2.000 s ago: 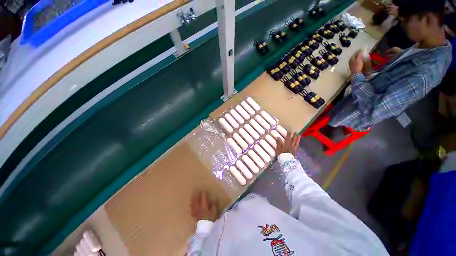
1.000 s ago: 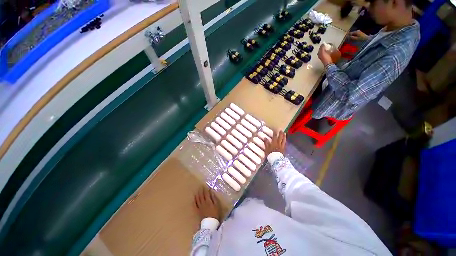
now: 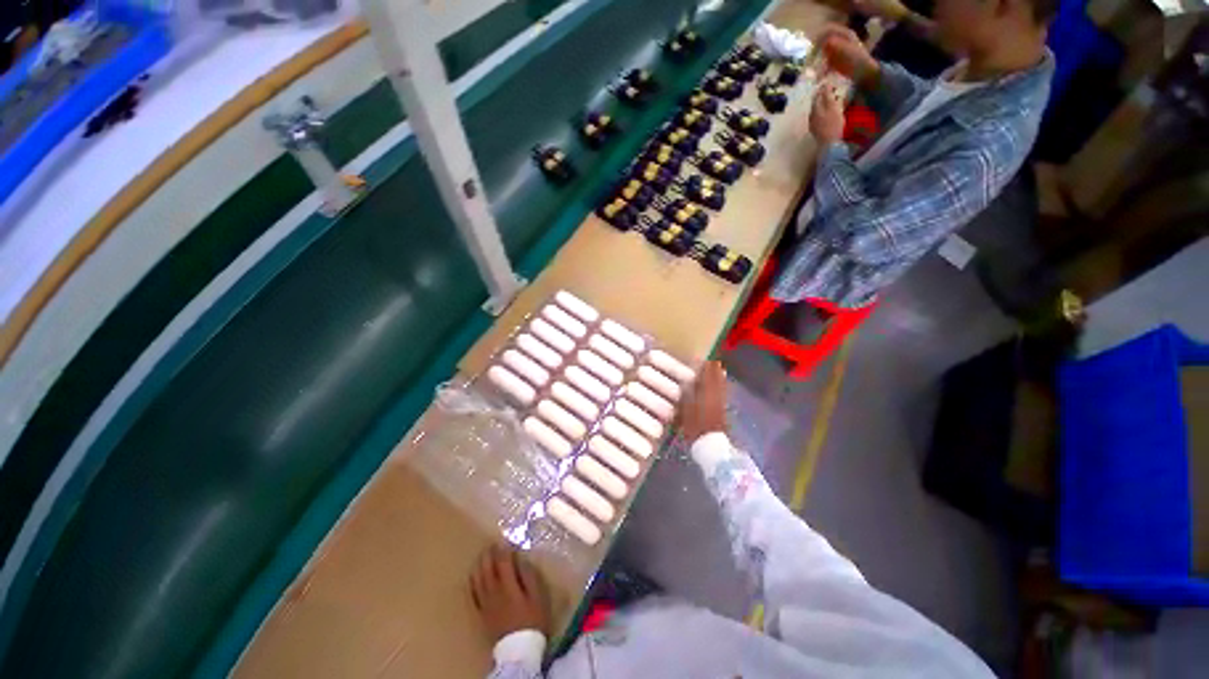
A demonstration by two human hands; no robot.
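Note:
White oblong housings (image 3: 581,383) lie in rows in a clear, shiny plastic tray (image 3: 467,458) on the bench. The tray's crinkled part sticks out on the conveyor-side and lower left. My right hand (image 3: 704,406) is at the tray's right edge, by the bench's front edge, beside the end housings; its fingers are small and blurred, so I cannot tell if it grips the rim. My left hand (image 3: 509,592) rests flat on the brown cardboard (image 3: 358,570) just below the tray, fingers slightly apart, holding nothing.
Black units with yellow bands (image 3: 676,173) are massed farther up the bench. More sit spaced on the green conveyor (image 3: 305,345). A white post (image 3: 444,159) stands at the bench's back edge. A person in plaid (image 3: 915,173) sits at right on a red stool (image 3: 796,338). Blue bin (image 3: 1127,464) at far right.
The view has shifted, so the bench scene sits further left. My left hand was blurred, then came to rest on the cardboard. My right hand has slid from over the end housings to the tray's edge.

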